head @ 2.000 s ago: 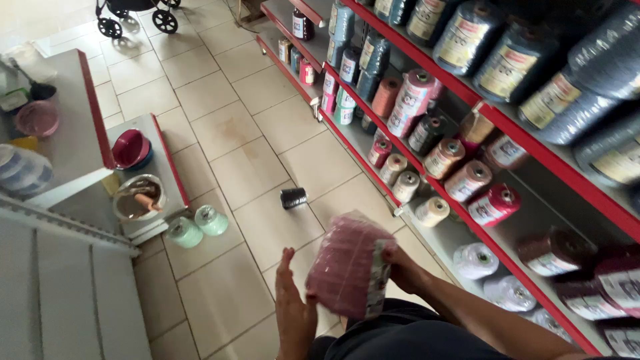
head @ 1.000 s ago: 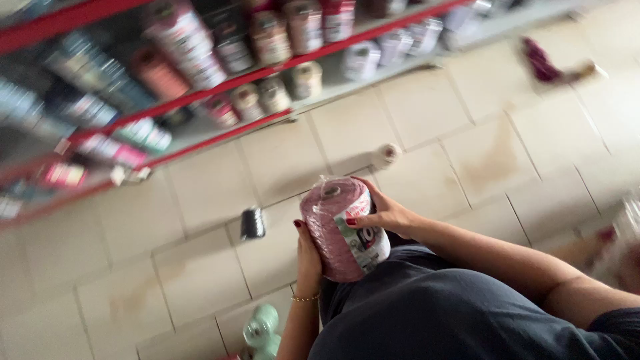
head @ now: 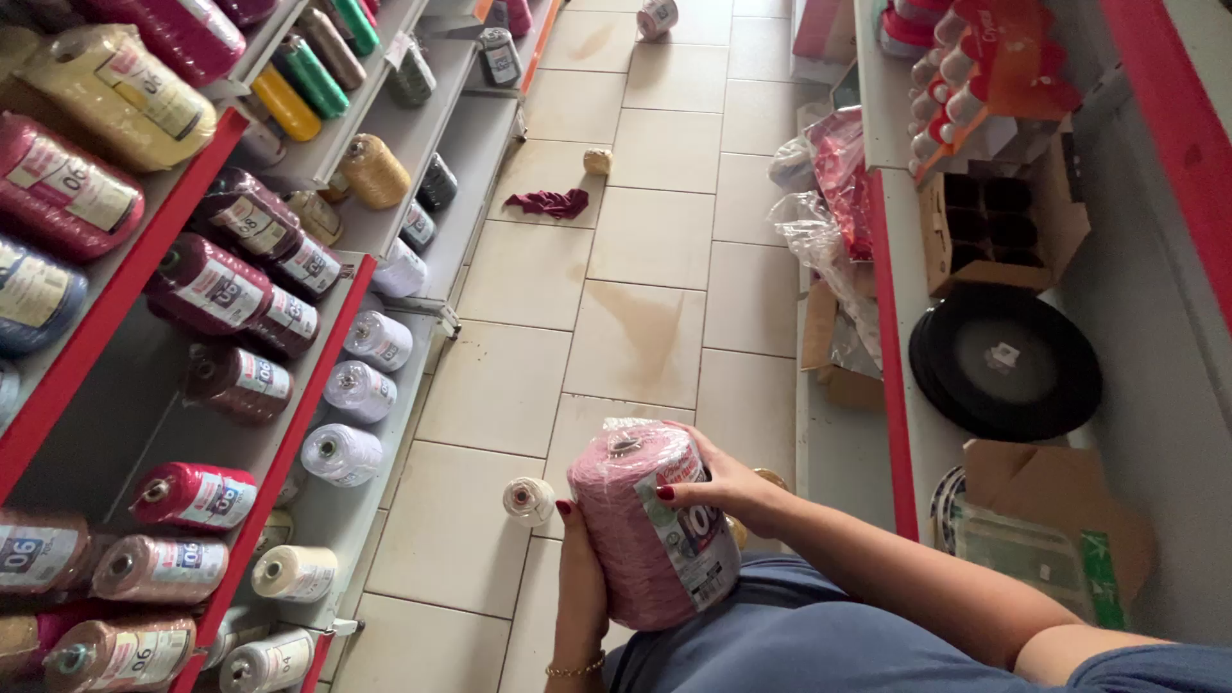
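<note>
A large cone of pink yarn [head: 630,529] in clear wrap, with a printed label, is held between my two hands at waist height. My left hand [head: 581,577] presses flat along its left side, the thumb near the upper edge. Over the label on its right side, my right hand [head: 722,486] grips with thumb and fingers. Below and to the left, a small cream yarn cone [head: 528,501] is on the tiled floor.
Shelves with red edges [head: 318,356] hold many yarn cones along the left. On the right shelving are black round plates [head: 1006,364], a cardboard box [head: 1001,231] and plastic bags [head: 833,192]. Farther along the floor lie a maroon cloth-like bundle [head: 549,203], a beige yarn spool [head: 597,162] and another cone [head: 656,17].
The view has swung round to look along the aisle. Both hands keep the pink cone between them; its label faced away to the right two seconds ago and now shows more fully.
</note>
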